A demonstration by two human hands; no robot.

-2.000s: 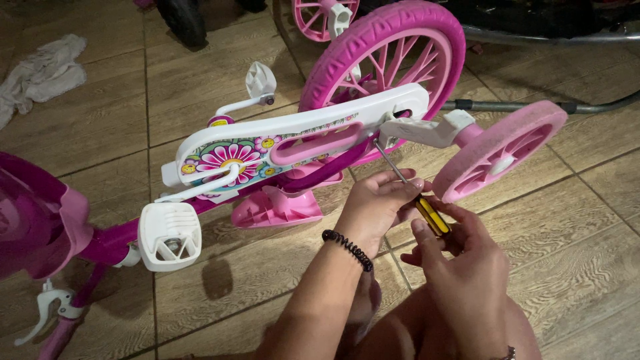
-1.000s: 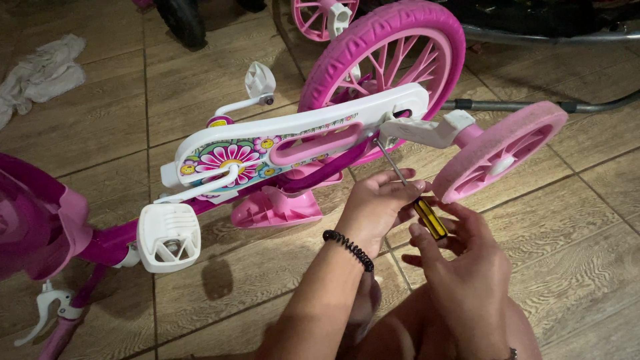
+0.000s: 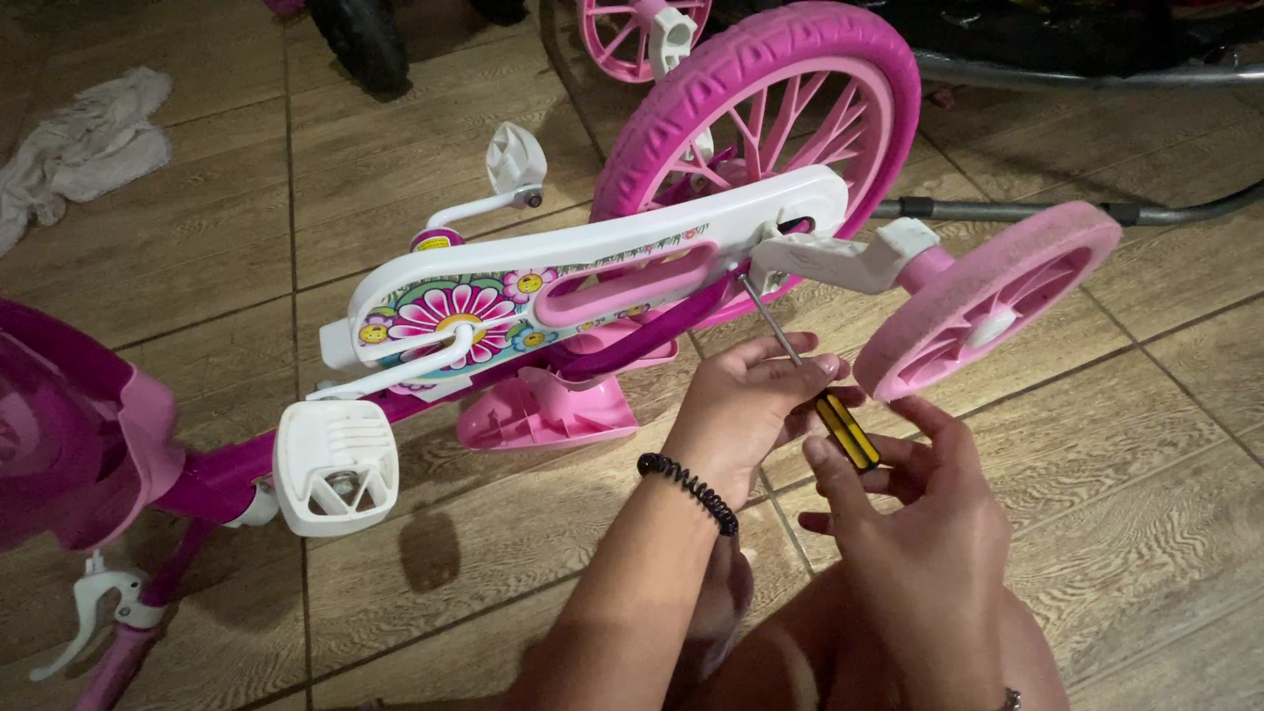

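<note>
A pink child's bicycle lies upside down or tipped on the floor, with a white flowered chain guard (image 3: pixel 612 262), a pink rear wheel (image 3: pixel 632 148) and a pink training wheel (image 3: pixel 997 306) on a white bracket (image 3: pixel 839 262). My left hand (image 3: pixel 746 405) pinches the shaft of a screwdriver (image 3: pixel 847 432) with a yellow and black handle. The shaft's tip meets the frame near the chain guard's rear end, beside the bracket. My right hand (image 3: pixel 908 494) has thumb and fingers around the handle's end, just below the training wheel.
A white pedal (image 3: pixel 336 464) juts out at the left, near a white brake lever (image 3: pixel 94 612). The second training wheel (image 3: pixel 632 35) is behind the rear wheel. A white cloth (image 3: pixel 94 148) lies on the tiled floor (image 3: pixel 444 602). A metal tube (image 3: pixel 997 210) runs along the right.
The screwdriver's handle has turned a little between my right fingers. My left hand has stayed at the shaft, and the bicycle has not moved.
</note>
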